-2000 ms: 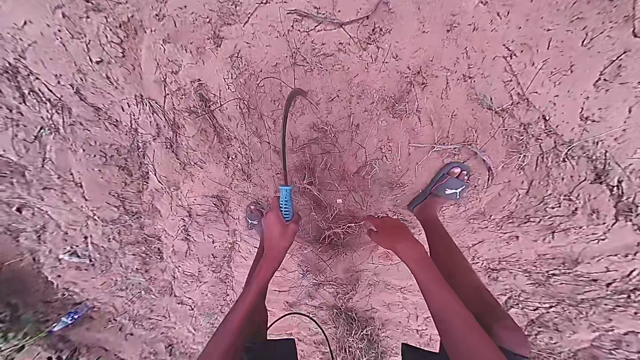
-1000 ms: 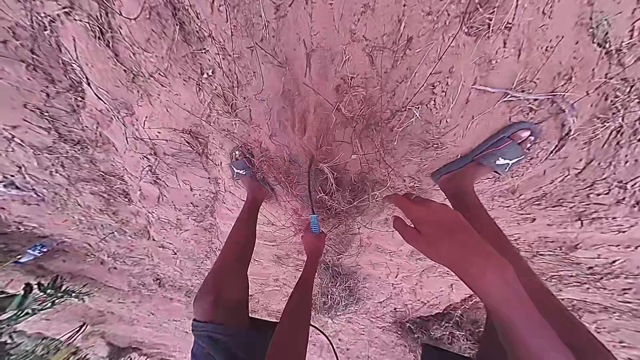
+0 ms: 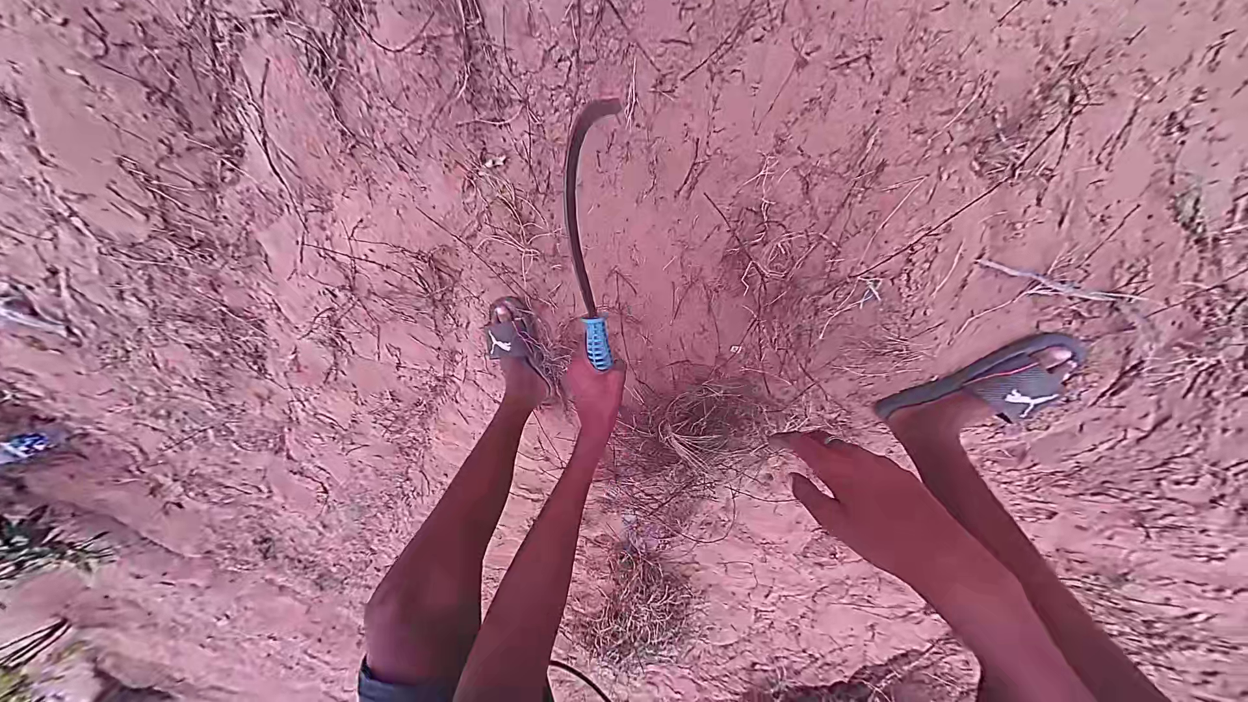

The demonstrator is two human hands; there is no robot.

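My left hand (image 3: 594,390) is closed around the blue handle of a sickle (image 3: 577,219), whose dark curved blade points away from me with its tip bent to the right. To the right, my right hand (image 3: 858,492) hangs over the soil with thumb and fingers apart, and nothing shows in it. Between the hands lies a tangled clump of dry grass (image 3: 707,419), its right edge close to my right fingertips. A second dry tuft (image 3: 639,600) sits nearer to me.
My sandalled feet (image 3: 512,336) stand wide apart on reddish soil strewn with dry stems. A pale stick (image 3: 1058,285) lies beyond the right sandal (image 3: 1019,380). Green leaves (image 3: 44,546) and a blue-and-white piece of litter (image 3: 29,445) are at the left edge.
One second ago the sickle blade was low in the dry grass between my feet; now it is raised clear to the left and forward. My right hand stays apart, to the right of the clump.
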